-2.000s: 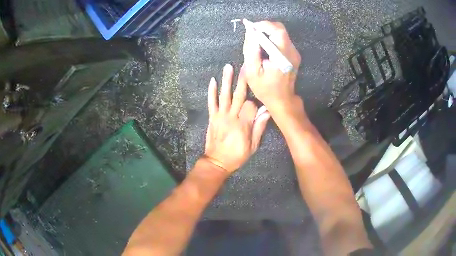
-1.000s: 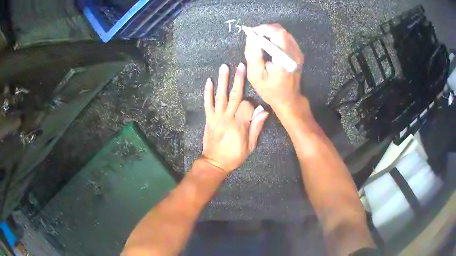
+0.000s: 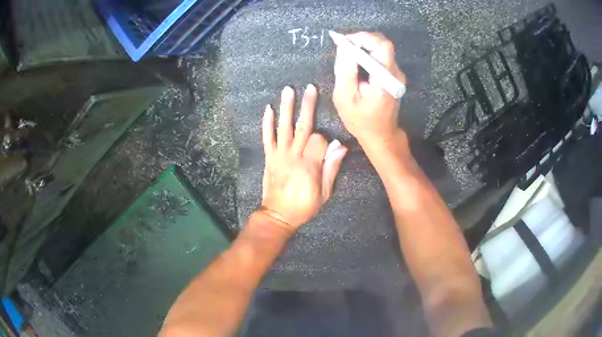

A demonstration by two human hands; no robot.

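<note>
A dark grey panel bundle (image 3: pixel 264 72) with rounded corners lies in front of me, above the speckled floor. White writing (image 3: pixel 307 35) near its far edge reads "TS-1". My right hand (image 3: pixel 369 92) holds a white marker (image 3: pixel 376 69), its tip on the panel at the end of the writing. My left hand (image 3: pixel 290 164) lies on the panel, palm down with fingers spread, left of and nearer than my right hand. A cinching strap cannot be made out; my hands and arms cover the middle.
A blue crate (image 3: pixel 135 46) stands at the top left. A green plate (image 3: pixel 138 243) is at the lower left. Black grid frames (image 3: pixel 521 92) stand at the right. White bundles with a black strap (image 3: pixel 528 253) are at the lower right. Speckled floor (image 3: pixel 449 72) shows around the panel.
The writing has grown from "T" to "TS-1". My right hand and the marker have moved slightly right along the line. The panel and my left hand sit slightly further left in view.
</note>
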